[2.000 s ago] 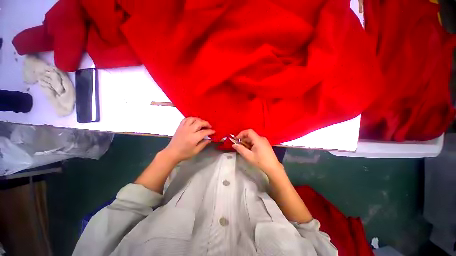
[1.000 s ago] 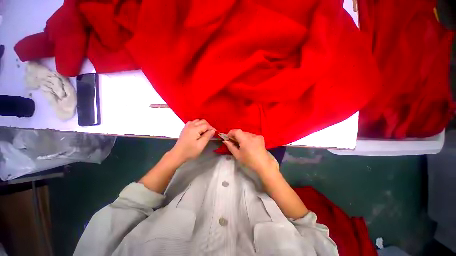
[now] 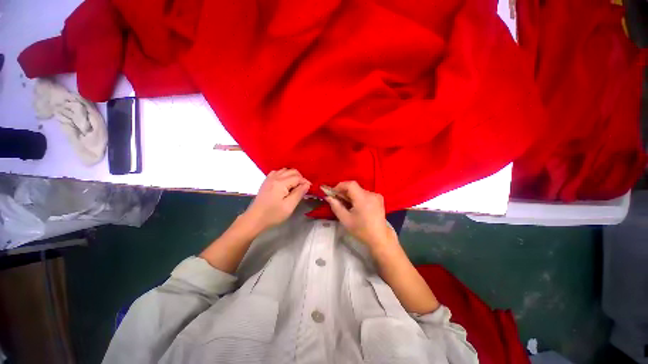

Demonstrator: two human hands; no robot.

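Observation:
A large red garment [image 3: 341,92] lies heaped over the white table [image 3: 177,135] and reaches its front edge, where a small red corner hangs over. My left hand [image 3: 281,196] pinches the garment's edge between thumb and fingers at the table edge. My right hand [image 3: 357,207] is just to the right, its thumb and fingers closed on a small metallic tool [image 3: 327,192], perhaps thread snips, mostly hidden by the fingers. The tool's tip points at the garment edge near my left fingertips. Any thread there is too small to tell.
A black phone [image 3: 123,135], an off-white bundle [image 3: 74,122] and a black cylinder [image 3: 21,143] lie on the table's left. A white bin [image 3: 568,212] with a red garment pile [image 3: 579,106] stands right. Clear plastic bags [image 3: 85,207] hang left; red cloth [image 3: 469,313] lies lower right.
My hands came close together at the garment's edge, then parted slightly; my right hand has moved a little right with the tool. The small red corner now hangs left of my right hand.

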